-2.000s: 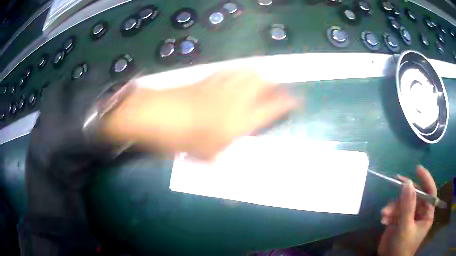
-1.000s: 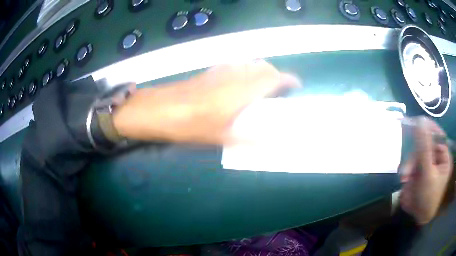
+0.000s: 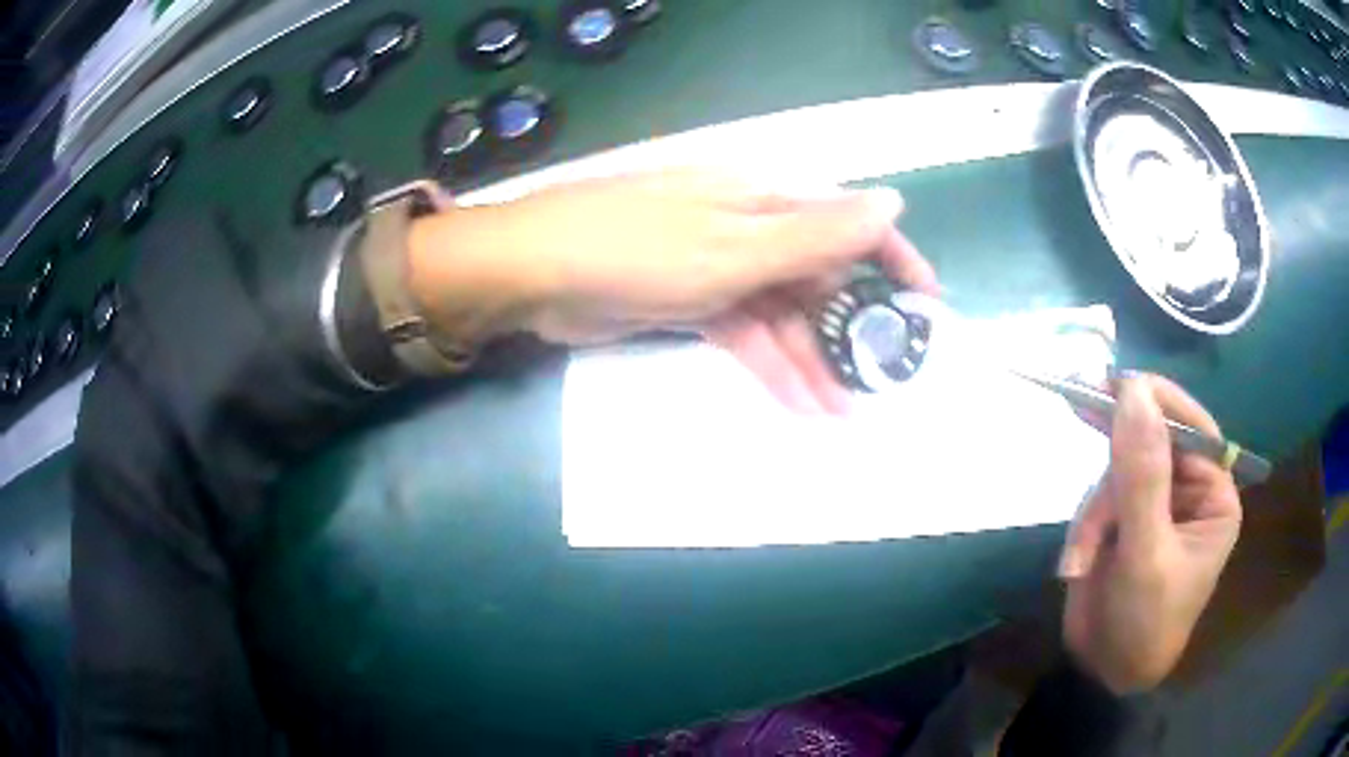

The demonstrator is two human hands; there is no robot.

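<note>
My left hand (image 3: pixel 695 266) reaches in from the left and holds a black knob-like part (image 3: pixel 883 346) in its fingers, its pale round face turned up, over the white sheet (image 3: pixel 710 473). My right hand (image 3: pixel 1154 533), at the lower right, holds silver tweezers (image 3: pixel 1169 430) like a pen. The tweezers point left toward the held part, and their tip is over the sheet, apart from the part. The glare hides whether the tip holds anything. A small clear or pale piece (image 3: pixel 1092 337) shows at the sheet's upper right corner.
A shiny steel bowl (image 3: pixel 1173 198) stands at the upper right, near the pale rail (image 3: pixel 962 126). Beyond the rail, a dark green belt (image 3: pixel 740 67) carries many black parts. A brown box (image 3: pixel 1275 533) is below the worktop edge at the right.
The black part now shows in my left hand; it was not visible before. The tweezers now show clearly, pointing left over the sheet. The view has shifted, and sheet and bowl appear further left.
</note>
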